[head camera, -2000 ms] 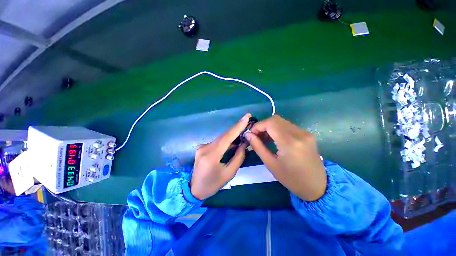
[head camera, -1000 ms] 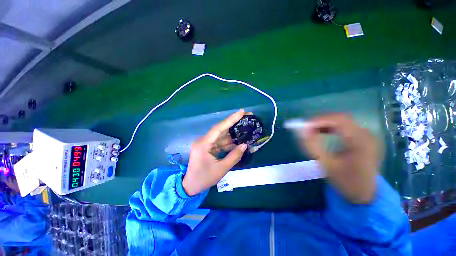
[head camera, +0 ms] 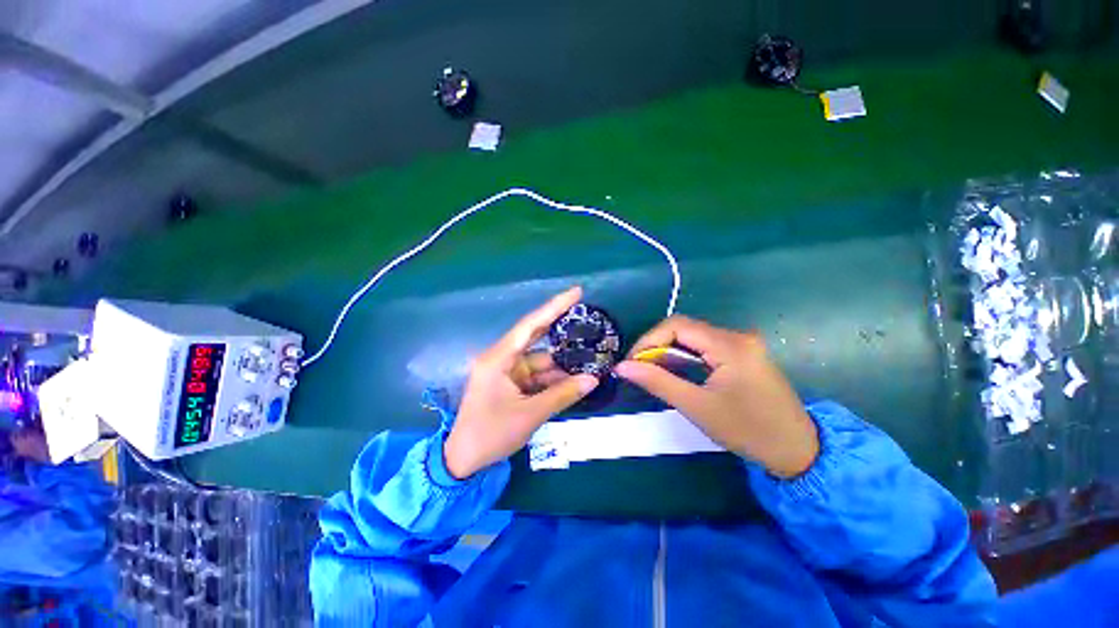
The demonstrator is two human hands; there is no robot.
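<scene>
My left hand (head camera: pixel 509 395) holds a round black electronic module (head camera: pixel 585 341) by its edge, with its component face up. My right hand (head camera: pixel 730 390) is at the module's right side, its thumb and fingertips closed on the yellow-edged pouch battery (head camera: pixel 659 355), which is mostly hidden by the fingers. The long white power lead (head camera: pixel 515 193) loops from the supply and passes out of sight behind my right hand. A long white backing strip (head camera: pixel 614 438) lies in front of me, its right end under my right hand.
The power supply (head camera: pixel 203 378) with lit digits stands at left. A clear tray (head camera: pixel 1068 356) with white pieces (head camera: pixel 1009 313) is at right. Waiting modules (head camera: pixel 776 59) with batteries (head camera: pixel 843 103) lie along the far side. A blister tray (head camera: pixel 196 552) is at lower left.
My right hand has come back from the right to the module and now grips the yellow-edged battery; the white piece seen at its fingertips is no longer visible. My left hand still holds the module.
</scene>
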